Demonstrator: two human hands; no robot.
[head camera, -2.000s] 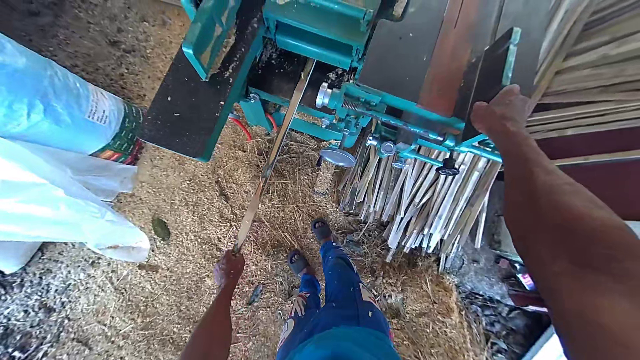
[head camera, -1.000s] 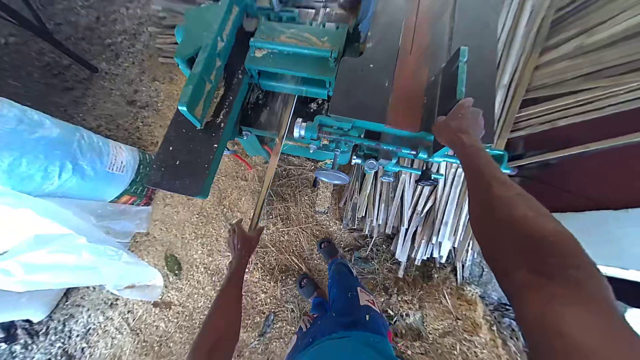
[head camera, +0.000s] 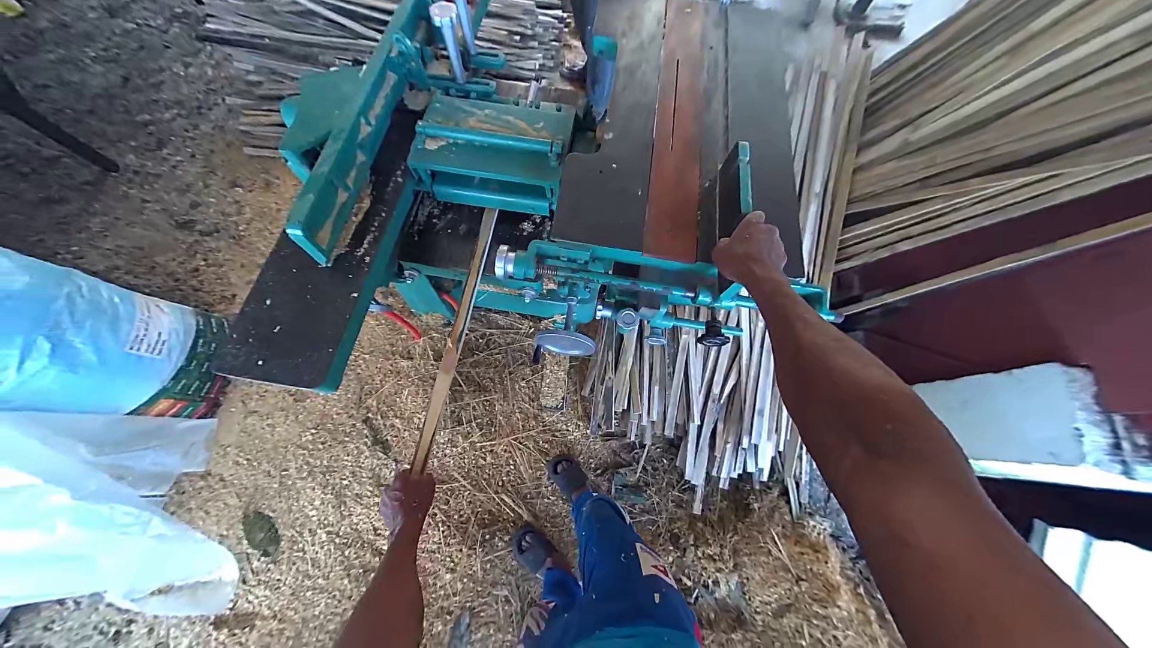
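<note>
A long, narrow wooden strip (head camera: 443, 382) slants down from a green woodworking machine (head camera: 490, 148); its far end is hidden under the planer housing. My left hand (head camera: 408, 501) is closed around the strip's near end, low and left of my feet. On the right, my right hand (head camera: 751, 249) rests at the near end of the upright fence (head camera: 733, 184) over the dark machine table (head camera: 603, 193); whether its fingers grip the fence edge is not clear. A handwheel (head camera: 564, 342) and adjusting rods sit on the machine's near side, between my hands.
Bundled wooden strips (head camera: 711, 405) lie under the machine, with more strips (head camera: 999, 117) stacked at right. A dark side table (head camera: 297, 306) juts out at left. Blue and white sacks (head camera: 90, 333) lie beside it. Shavings cover the floor (head camera: 315, 468). A person's leg (head camera: 600, 76) stands behind the machine.
Less of the wooden strip shows between my left hand and the machine than two seconds ago. My right hand stays by the fence. The view has shifted, showing more of the machine's far side.
</note>
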